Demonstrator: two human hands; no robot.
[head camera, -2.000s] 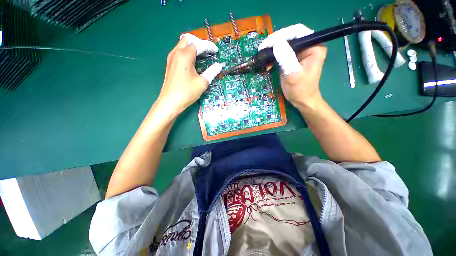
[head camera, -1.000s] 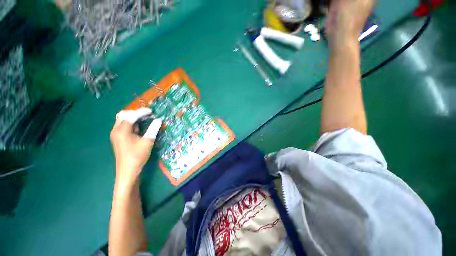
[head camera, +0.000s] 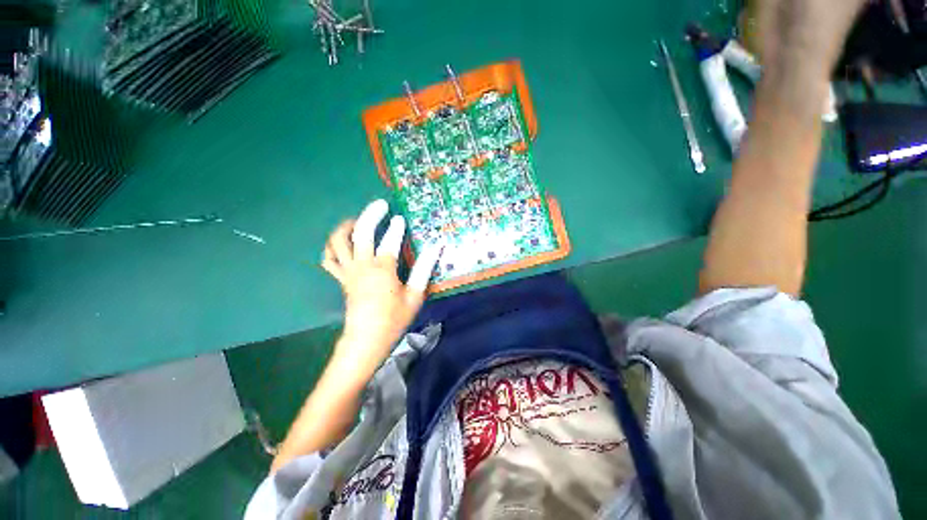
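Note:
The green PCB panel (head camera: 470, 183) lies in the orange fixture (head camera: 523, 91) on the green bench mat. Two twisted wire leads (head camera: 454, 85) stand out past its top edge. My left hand (head camera: 374, 272), with white finger cots, rests at the panel's lower left edge, fingers apart, thumb over the panel's lower corner. My right hand (head camera: 808, 36) reaches to the top right, cut off by the picture's edge and blurred; what its fingers do is hidden. The soldering iron cannot be made out.
Tweezers (head camera: 682, 107) and white-handled cutters (head camera: 722, 96) lie right of the panel. A black box (head camera: 886, 135) is at the right edge. Loose wire leads (head camera: 341, 30) lie at the top. Stacked panels (head camera: 188, 66) stand upper left, solder wire (head camera: 122, 228) below them. A white box (head camera: 152, 427) is lower left.
My right hand has moved with the iron from the panel to the upper right. My left hand has let go at the panel's upper left and moved down to its lower left edge.

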